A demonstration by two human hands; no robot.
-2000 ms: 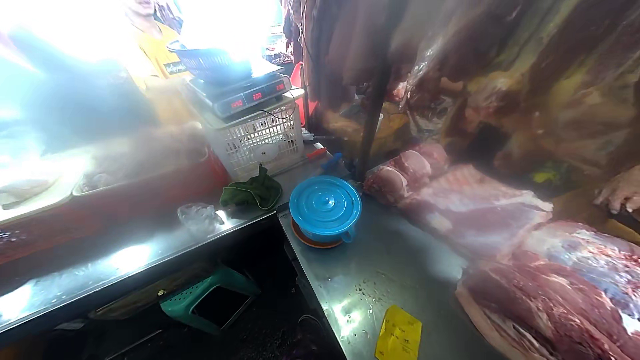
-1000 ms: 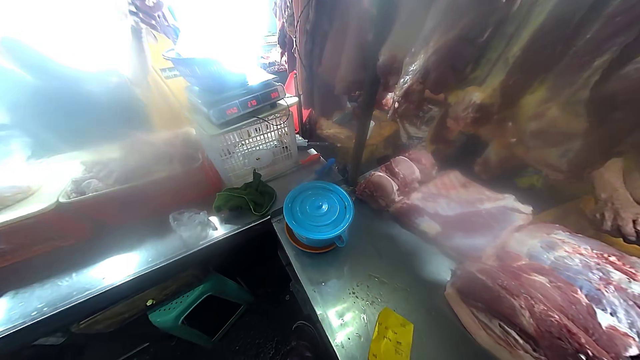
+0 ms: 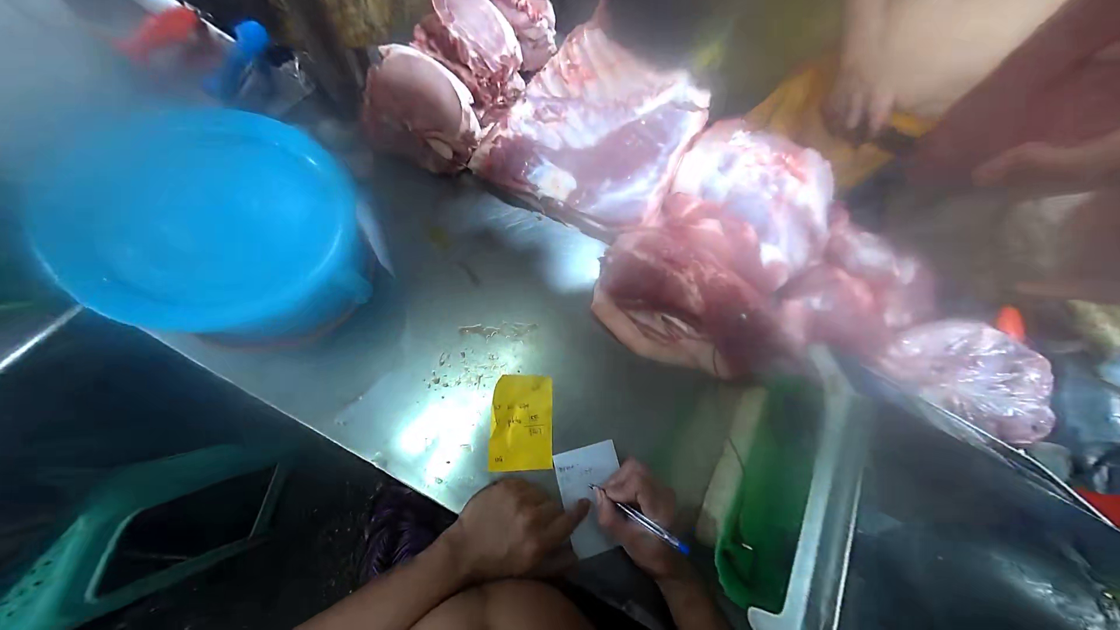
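Note:
My right hand [image 3: 641,518] grips a ballpoint pen [image 3: 649,527] with a blue end cap, its tip on a small white paper [image 3: 588,490] that bears some writing. My left hand [image 3: 518,528] rests on the paper's left part, its index finger extended over it; nothing shows in its grasp, though its underside is hidden. Just above the left hand, a yellow paper note [image 3: 522,423] with handwriting lies on the wet metal table [image 3: 394,394].
A blue lidded plastic container [image 3: 192,219] stands at the left. Large cuts of raw meat [image 3: 700,271] line the far side, with a filled plastic bag [image 3: 976,376] at right. A green cloth [image 3: 761,490] lies nearby. Another person's hand [image 3: 862,103] is beyond the meat. A green plastic stool [image 3: 131,525] stands below left.
The view has moved down and closer over the table. My hands, the pen and the white paper now show; none appeared in the earlier frames.

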